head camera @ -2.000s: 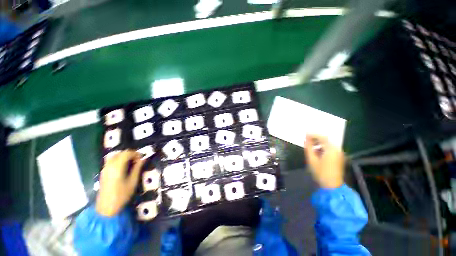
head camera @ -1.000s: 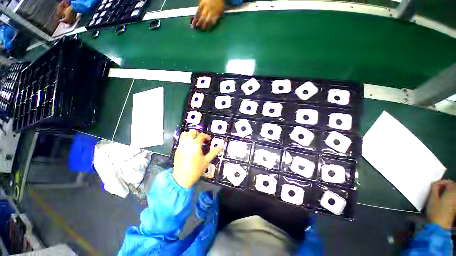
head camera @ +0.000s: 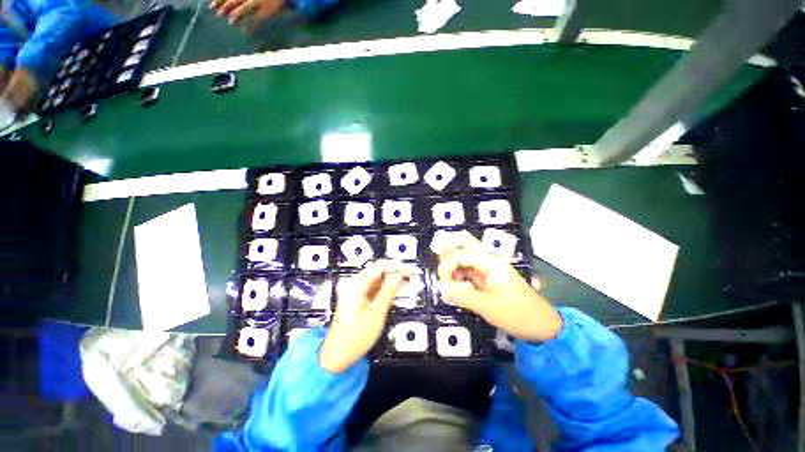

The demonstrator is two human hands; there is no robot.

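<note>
A black blister tray [head camera: 291,231] lies in front of me with white square parts [head camera: 314,212] in its pockets, each with a dark round centre. My left hand [head camera: 360,311] is over the lower middle of the tray, thumb and fingertips close together. My right hand [head camera: 487,287] is over the tray's lower right, fingers curled towards my left hand. Whether either hand pinches something small is too blurred to tell. The hands hide several pockets. A white sheet [head camera: 605,252] lies right of the tray.
A narrower white sheet [head camera: 172,267] lies left of the tray. Beyond is the green belt [head camera: 424,104] with small dark units [head camera: 223,82] and pale rails. A grey post [head camera: 697,79] slants at upper right. Blue-sleeved people's hands and another tray [head camera: 104,62] show at upper left. A crumpled cloth [head camera: 132,375] is lower left.
My right hand has moved left from the right sheet to over the tray. My left hand has moved from the tray's left part towards its middle. The camera view has shifted.
</note>
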